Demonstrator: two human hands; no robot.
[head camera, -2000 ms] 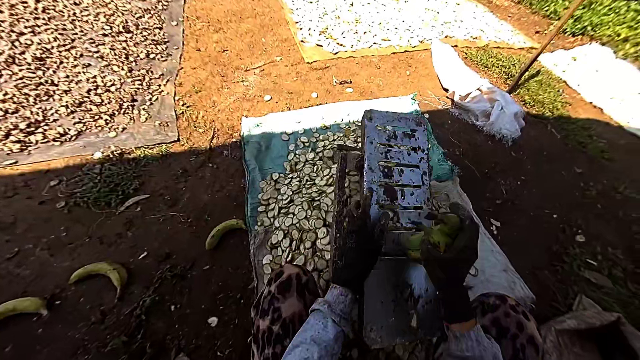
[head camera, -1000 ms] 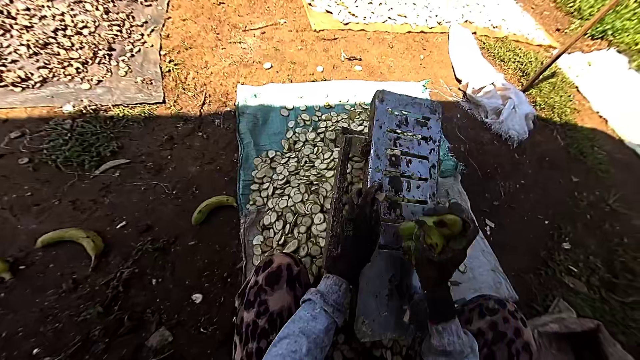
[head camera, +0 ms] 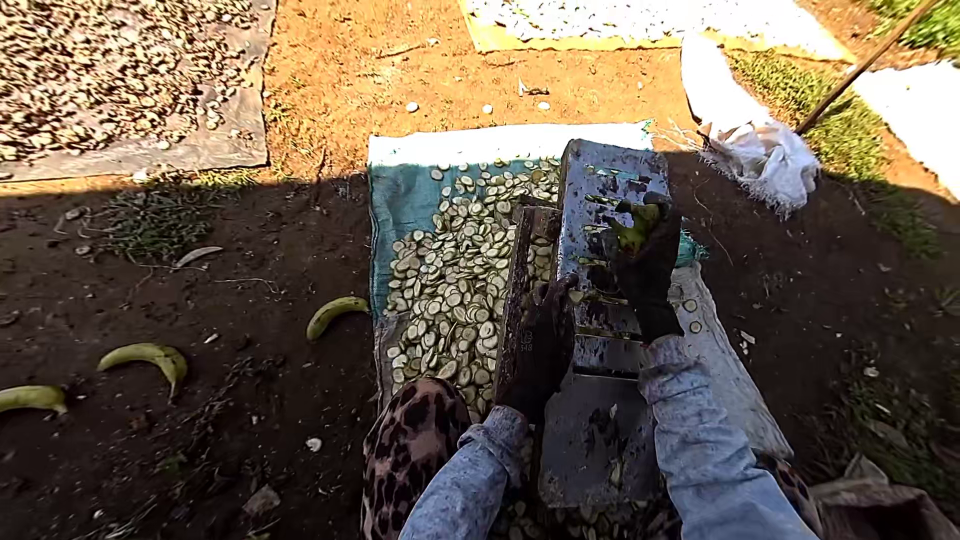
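A long metal slicer board [head camera: 600, 442] with several cross slots stands between my knees over a green and white woven sheet [head camera: 401, 206]. My right hand [head camera: 649, 266], in a dark glove, holds green banana pieces [head camera: 636, 227] against the slotted upper part. My left hand [head camera: 540, 349], also in a dark glove, grips the slicer's side near a dark wooden bar [head camera: 519, 292]; its fingertips touch the metal edge. Round pale banana slices [head camera: 457, 300] lie heaped on the sheet, left of the slicer. Some green scraps cling around the slots.
Whole green-yellow bananas [head camera: 334, 313] lie on bare soil to the left. A sheet of drying pieces [head camera: 217, 146] is at the upper left, another sheet [head camera: 585, 41] at the top. A white sack [head camera: 765, 154] and a wooden pole [head camera: 862, 67] are at the upper right.
My right hand has moved up the slicer with the banana pieces, from near its middle to the upper slots. My left hand stays at the slicer's side.
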